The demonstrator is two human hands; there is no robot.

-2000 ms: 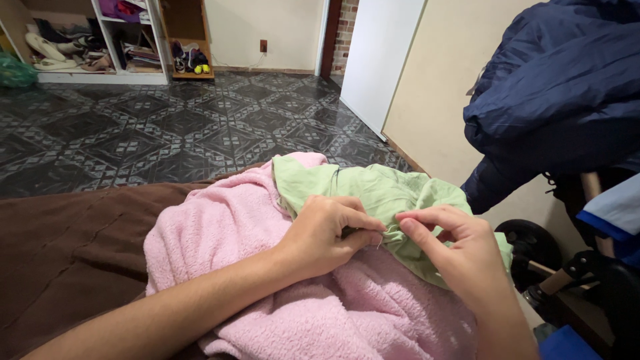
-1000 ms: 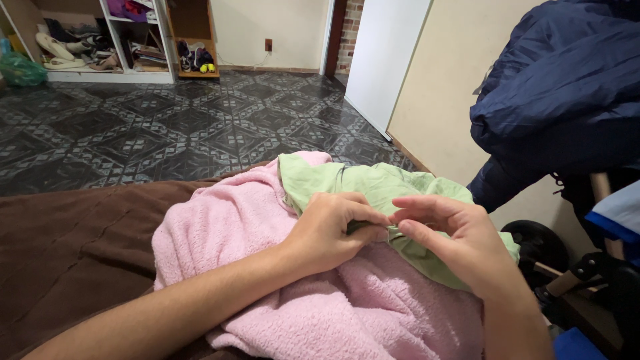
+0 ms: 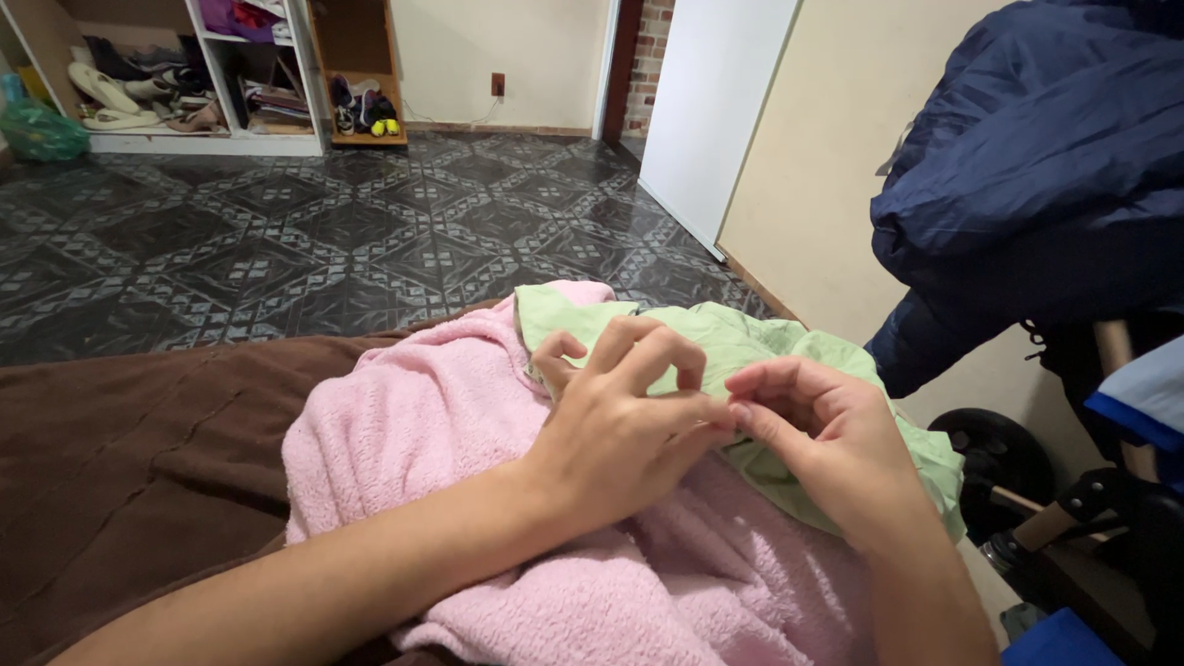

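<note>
A light green cloth lies bunched over a fluffy pink blanket. Above both, my left hand has its thumb and forefinger pinched together, the other fingers curled and raised. My right hand meets it from the right, its thumb and fingertips close against the left fingertips. Whatever lies between the fingertips is too small to make out. The pink blanket rests on a brown quilted cover.
Past the cover is a dark patterned tile floor. Shelves with shoes stand at the back left. A white door is open at the wall. On the right, a navy padded jacket hangs above a black wheel.
My left hand's other fingers have lifted and spread above the green cloth, while its fingertips stay near those of my right hand.
</note>
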